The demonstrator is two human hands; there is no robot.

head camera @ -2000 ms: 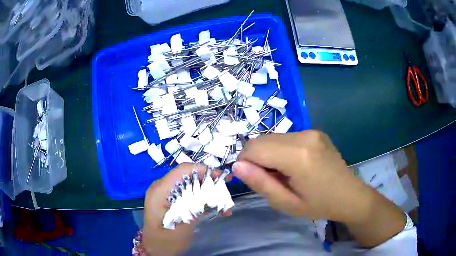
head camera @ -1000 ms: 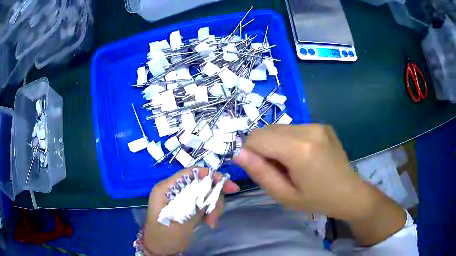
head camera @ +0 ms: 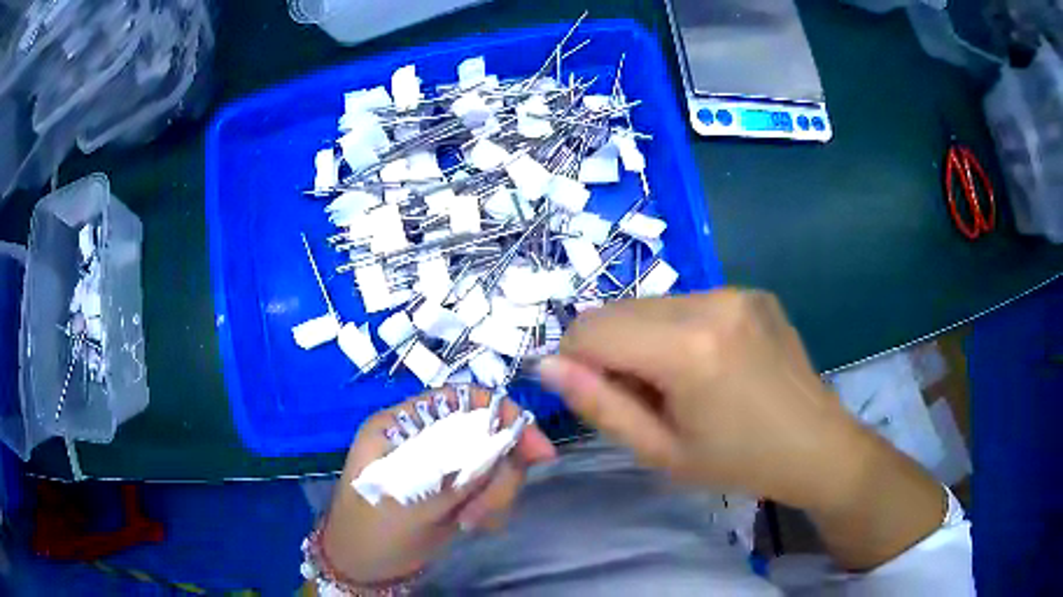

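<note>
My left hand (head camera: 426,496), palm up below the tray's front edge, holds a fanned bunch of tabbed metal pins (head camera: 437,455), white tabs towards me and metal ends up. My right hand (head camera: 688,402) is just right of and above the bunch, fingers bent together near the pin ends; its fingertips are blurred, and I cannot tell what they hold. The blue tray (head camera: 262,338) lies beyond both hands. A loose pile of tabbed pins (head camera: 466,216) lies in it, thin silver rods pointing many ways.
A digital scale (head camera: 752,64) is right of the tray, with red-handled snips (head camera: 970,192) further right. A clear plastic box (head camera: 117,315) with some white-ended pins stands left. Clear bags (head camera: 105,82) lie far left, another clear bag (head camera: 1032,140) far right.
The fanned bunch in my left hand has tilted and its tabs lie closer together. My left hand has shifted slightly. My right hand stays close beside the bunch.
</note>
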